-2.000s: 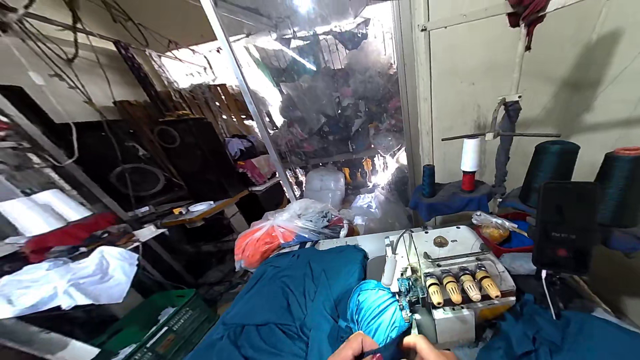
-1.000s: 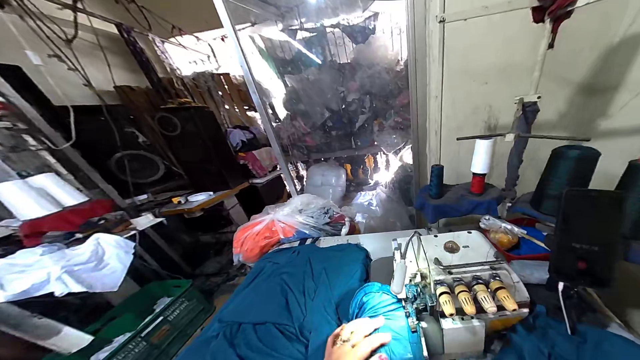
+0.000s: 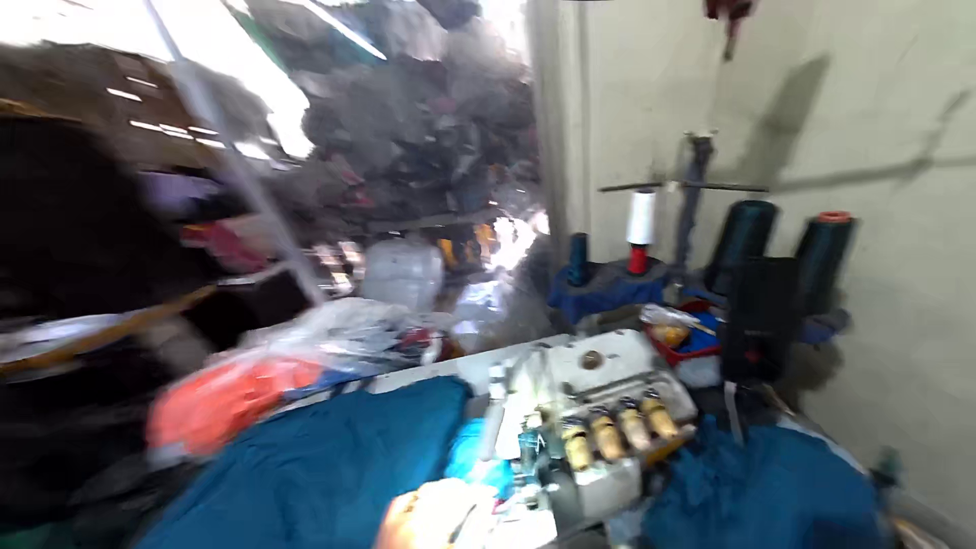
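Observation:
My left hand (image 3: pixel 438 515) is at the bottom middle, blurred and brightly lit, on or against teal fabric (image 3: pixel 328 457) just left of the needle area of an overlock sewing machine (image 3: pixel 610 366). Its fingers are too washed out to tell whether they grip the cloth. A brighter blue piece of the fabric (image 3: pixel 476 457) lies between the hand and the machine head. Four tan tension dials (image 3: pixel 618 433) stand on the machine's front. My right hand is out of view.
Thread cones (image 3: pixel 640 221) stand behind the machine, with a thread stand beside them. A dark phone (image 3: pixel 759 320) is upright at the right, near a red tray (image 3: pixel 686 351). More teal fabric (image 3: pixel 762 488) lies at the lower right. A plastic bag with orange contents (image 3: pixel 236 396) sits behind the cloth.
Two seconds ago both hands were at the cloth near the machine's front; the right one has since left the view. The left hand remains by the needle area. The view has shifted and blurred.

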